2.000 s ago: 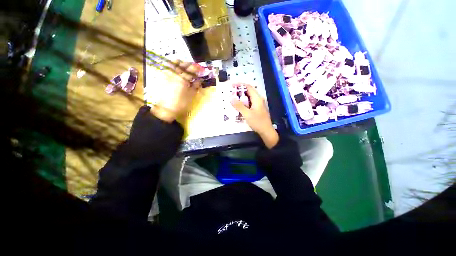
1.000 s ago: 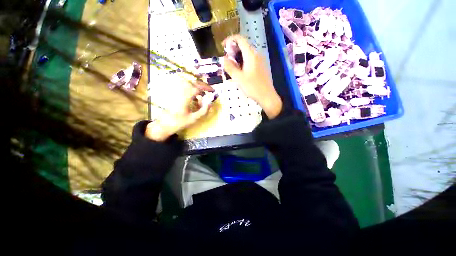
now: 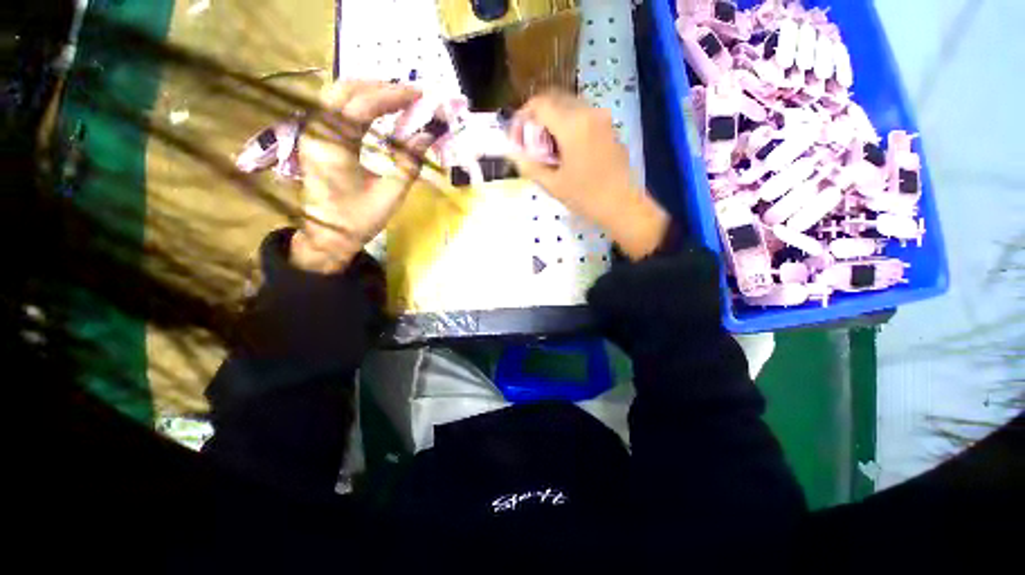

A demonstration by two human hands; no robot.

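My left hand [image 3: 354,169] is over the left part of the white perforated board [image 3: 562,242], holding a pink plastic part [image 3: 418,126] between thumb and fingers. My right hand [image 3: 584,157] is over the upper middle of the board, its fingers curled around a small pink part [image 3: 533,139]. A further pink piece [image 3: 483,137] and a black square [image 3: 496,167] show between the hands. Whether they touch the held parts I cannot tell.
A blue bin [image 3: 736,318] heaped with pink parts stands at right. A taped cardboard box [image 3: 517,19] is behind the board. Pink parts [image 3: 268,148] lie on the brown sheet [image 3: 208,236] at left. A blue object [image 3: 553,371] is low in front of me.
My left hand has moved up and left and now holds a pink part raised. My right hand has shifted slightly right, still with a pink part. The camera view has shifted too.
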